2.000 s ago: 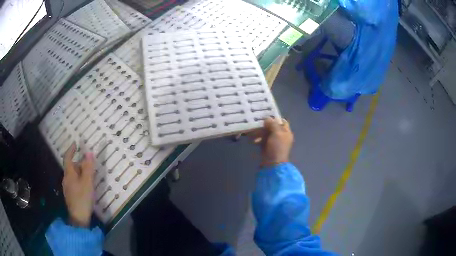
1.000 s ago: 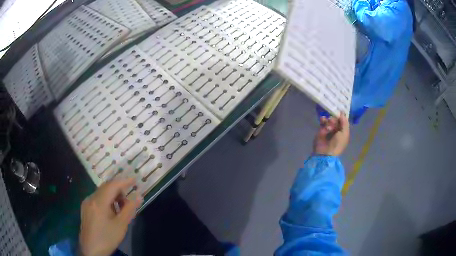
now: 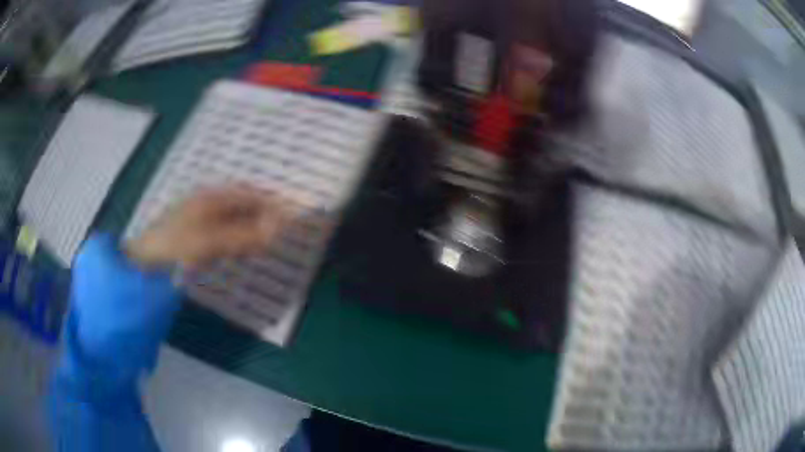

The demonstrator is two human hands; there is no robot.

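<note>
The picture is blurred. A white slotted parts tray with rows of dark marks lies left of the press. My left hand, in a blue sleeve, is over this tray; the blur hides whether its fingers hold anything. The black hand press stands at the centre, with a red part at its head and a shiny silver lower fixture below. My right hand is not in view; only a dark bit shows at the bottom right corner.
More white trays lie right of the press, with others behind them. Trays also lie at the left and back left. A red sign label and yellow and white paper are at the back. The table mat is green.
The view has swung left from the right-hand trays and aisle to the press. My left hand is now over the left tray. My right hand and the tray it held have left the picture.
</note>
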